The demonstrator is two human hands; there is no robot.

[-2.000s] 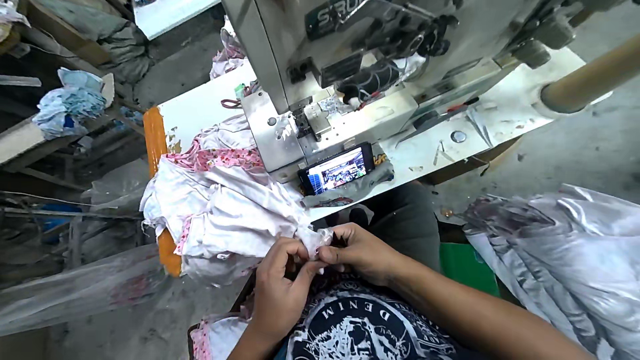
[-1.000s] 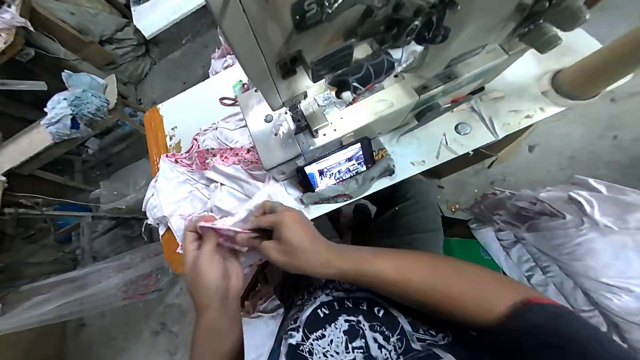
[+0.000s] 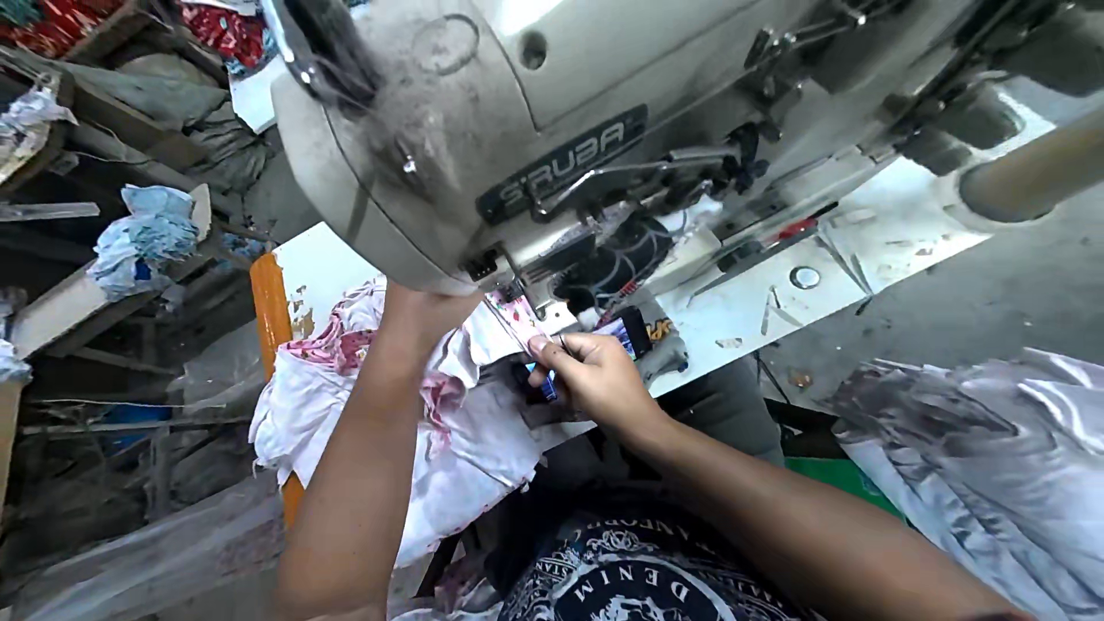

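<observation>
A Siruba sewing machine (image 3: 448, 129) fills the upper middle of the view. White fabric with pink printed trim (image 3: 466, 457) lies over the table's left end and hangs off its front edge. My right hand (image 3: 591, 371) pinches the edge of a pink printed strip of the fabric, just in front of the needle area. My left hand (image 3: 431, 315) reaches to the left side of the machine's sewing head; its fingers are hidden behind the head. Behind my right hand lies a phone (image 3: 634, 332) with a lit screen, partly covered by that hand.
The white table (image 3: 733, 332) holds scraps, a small round metal disc (image 3: 805, 277) and a grey cloth (image 3: 666, 355). A thick pole (image 3: 1026, 177) stands at the right. Silvery fabric (image 3: 992, 457) is heaped at the lower right. Light blue cloth (image 3: 147, 237) sits on a wooden rack at left.
Both hands have moved from near my lap up to the machine, bringing an edge of the fabric to the needle area. The view has shifted closer to the machine.
</observation>
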